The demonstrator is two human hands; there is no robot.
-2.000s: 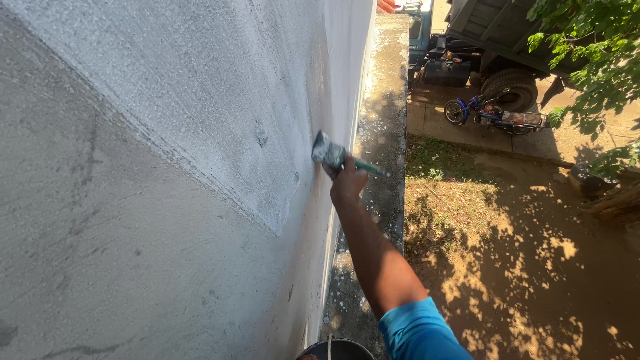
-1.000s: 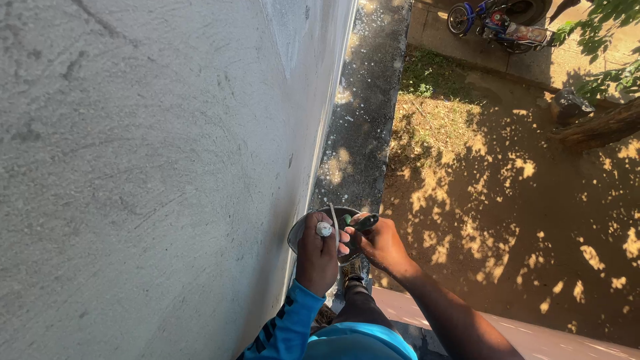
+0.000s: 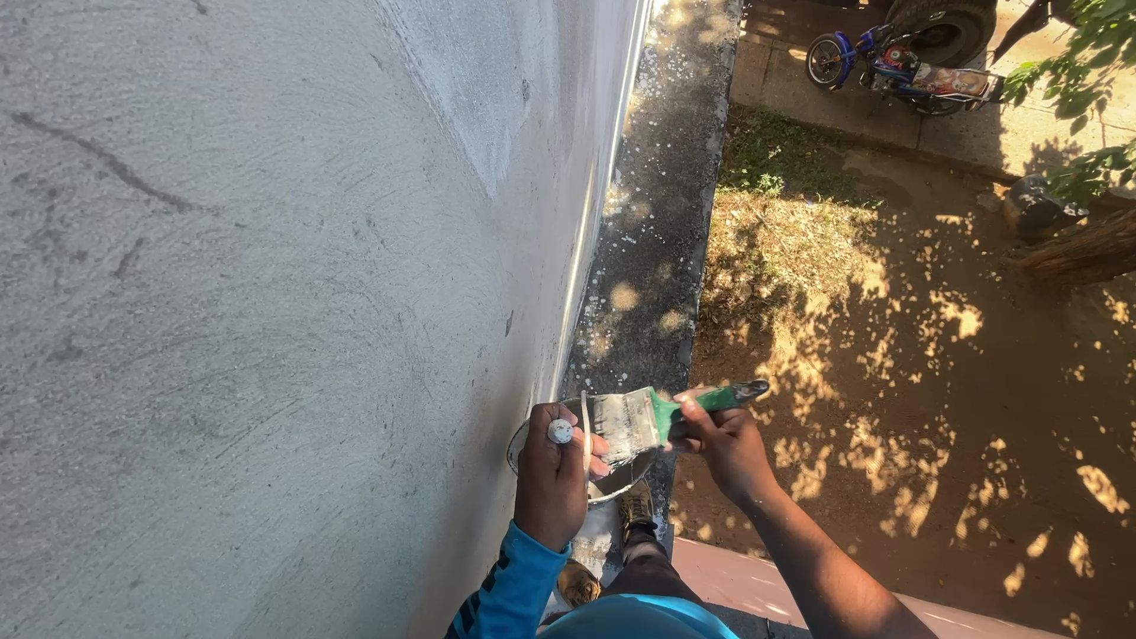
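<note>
My right hand point(image 3: 723, 439) grips a green-handled paintbrush point(image 3: 661, 417) whose wide bristles, coated with pale paint, hang over a bucket point(image 3: 628, 484). Closed around a white round-ended object point(image 3: 560, 431), perhaps a handle, my left hand point(image 3: 555, 470) is above the bucket's left side, beside its thin pale bail point(image 3: 586, 435). What the left fingers hold lower down is hidden. The bristle tips are close to the left fingers; whether they touch is unclear. To the left rises a rough plastered wall point(image 3: 266, 311), with a whiter painted patch point(image 3: 479, 98) near the top.
I stand on a narrow, paint-spotted concrete ledge point(image 3: 652, 222) along the wall, my shoes point(image 3: 579, 583) below the bucket. Beyond its right edge the dirt ground point(image 3: 932, 399) lies far below. A blue motorcycle point(image 3: 905, 75), a large tire point(image 3: 954, 31), a tree trunk point(image 3: 1087, 253) and leafy branches point(image 3: 1078, 89) are at upper right.
Two seconds ago the brush was against the wall in my right hand. A second ago both hands were at the bucket; since then the brush has come up into plain view above it.
</note>
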